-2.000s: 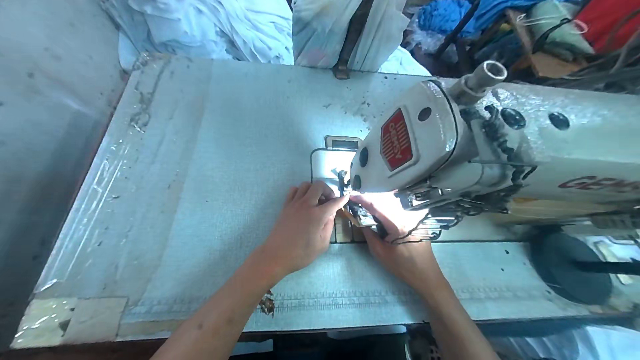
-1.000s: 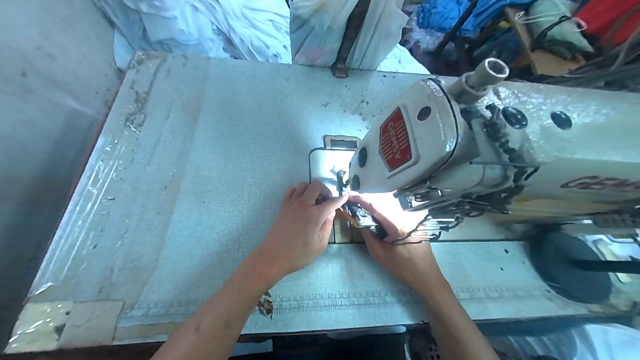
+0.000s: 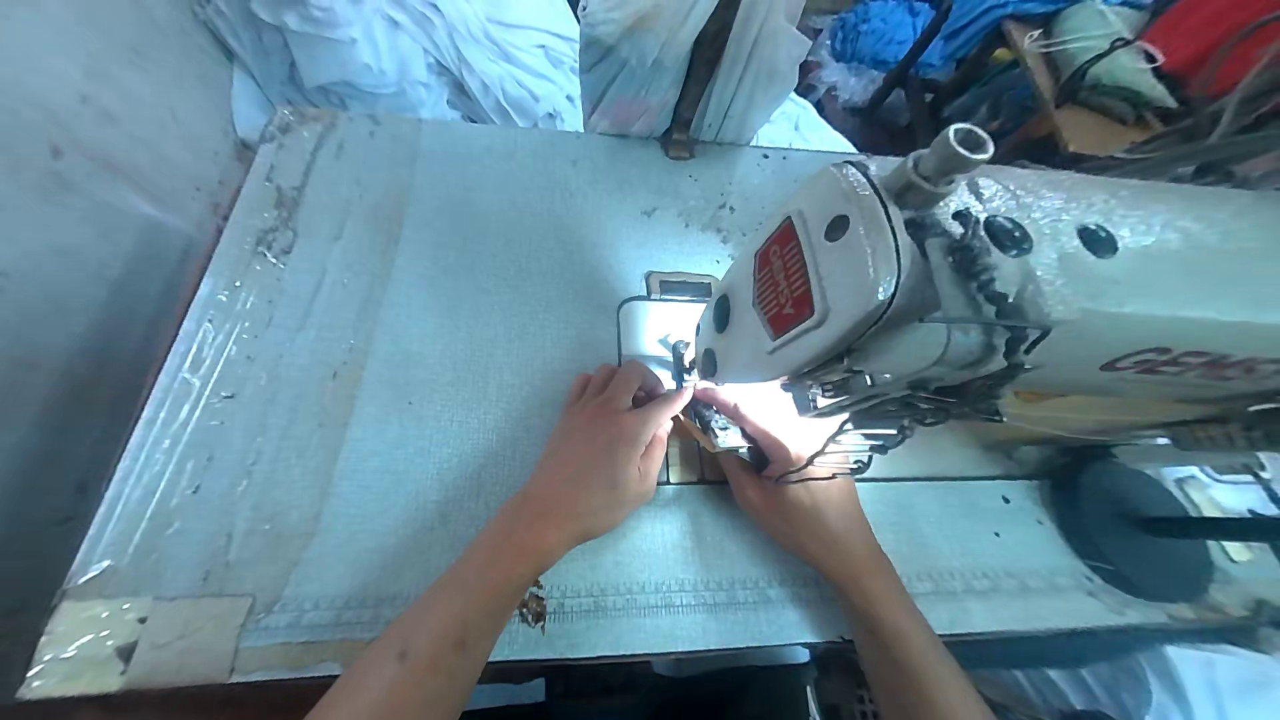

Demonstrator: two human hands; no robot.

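An industrial sewing machine [image 3: 1100,300] of the Gemsy make reaches in from the right over the table, its lamp lighting the needle area. My left hand [image 3: 610,450] lies left of the presser foot [image 3: 682,365], thumb and index finger brought together beside it; whether anything small is between them cannot be told. Just right of the needle area, my right hand [image 3: 790,480] reaches under the machine head, its index fingertip close to my left thumb. Between the hands sit a dark metal part [image 3: 715,425] and a tan strip. The right fingers are partly hidden by wire guides.
The pale table [image 3: 480,300] has taped, worn edges. A wall stands at the left. White cloth [image 3: 430,60] is heaped behind the table, with blue cloth [image 3: 880,35] and clutter at the back right. A round dark disc [image 3: 1130,530] is at the right. Brown scraps [image 3: 533,608] lie near the front edge.
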